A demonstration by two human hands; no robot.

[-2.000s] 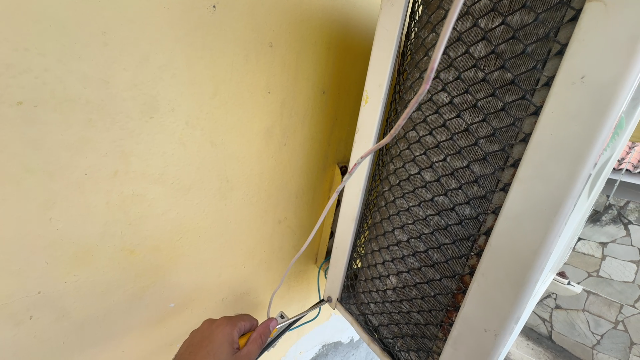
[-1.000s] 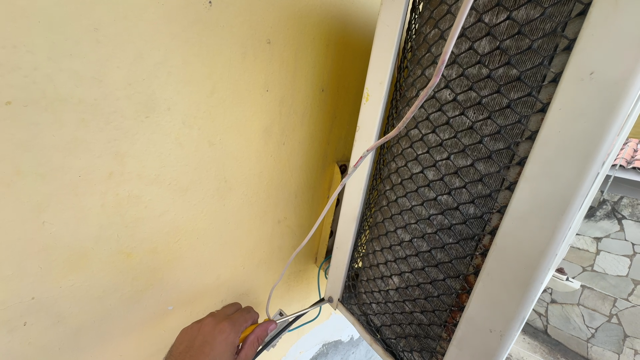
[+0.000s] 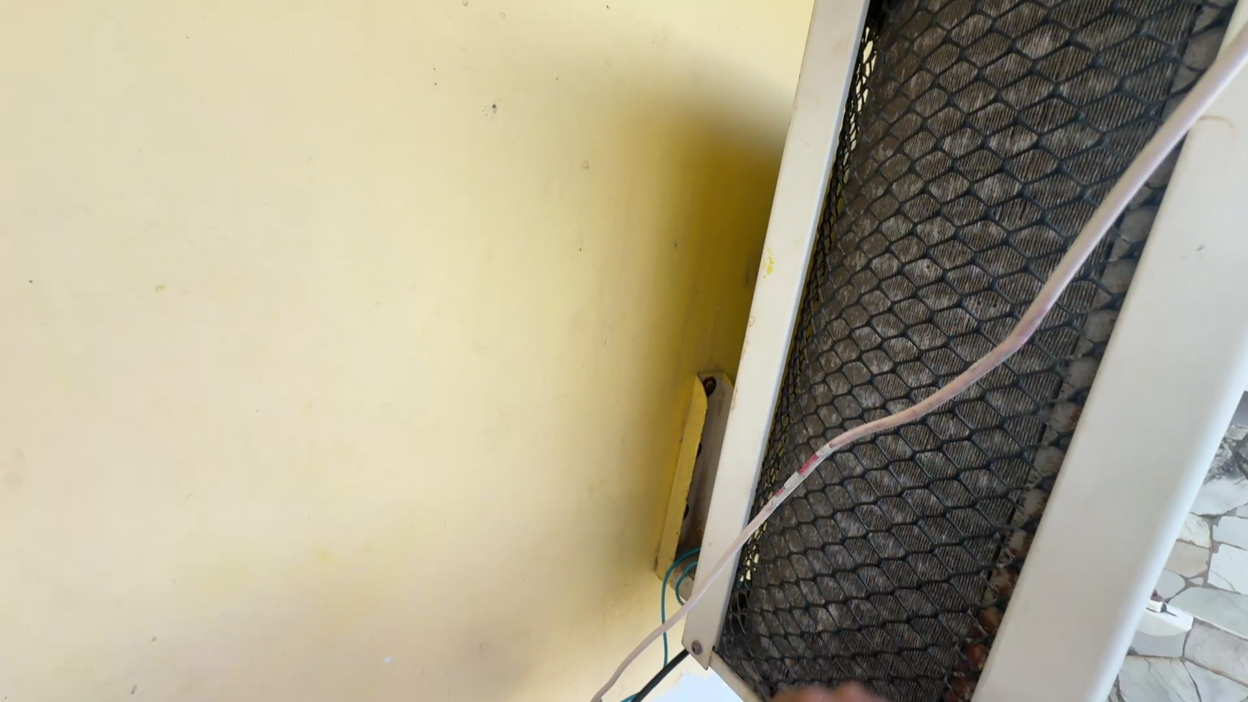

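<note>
At the bottom edge of the head view only a blurred sliver of a hand (image 3: 829,693) shows, in front of the lower end of the black mesh (image 3: 936,322). Which of my hands it is, and whether it holds anything, I cannot tell. Up and left of it, a screw (image 3: 696,646) sits in the lower corner of the cream metal frame (image 3: 775,302). A pinkish-white cable (image 3: 916,405) runs diagonally across the mesh and past this corner. Thin teal wire (image 3: 666,600) and a black cable (image 3: 663,673) are beside the corner. Dark metal fins lie behind the mesh. No screwdriver is visible.
A yellow wall (image 3: 341,341) fills the left side. Between it and the frame is a yellow-edged metal bracket (image 3: 685,478). The wide cream panel edge (image 3: 1102,448) borders the mesh on the right, with irregular stone paving (image 3: 1204,595) far below.
The hand with the yellow-handled screwdriver, earlier at the frame's lower corner screw, is gone from there. The cable's upper part has shifted right across the mesh.
</note>
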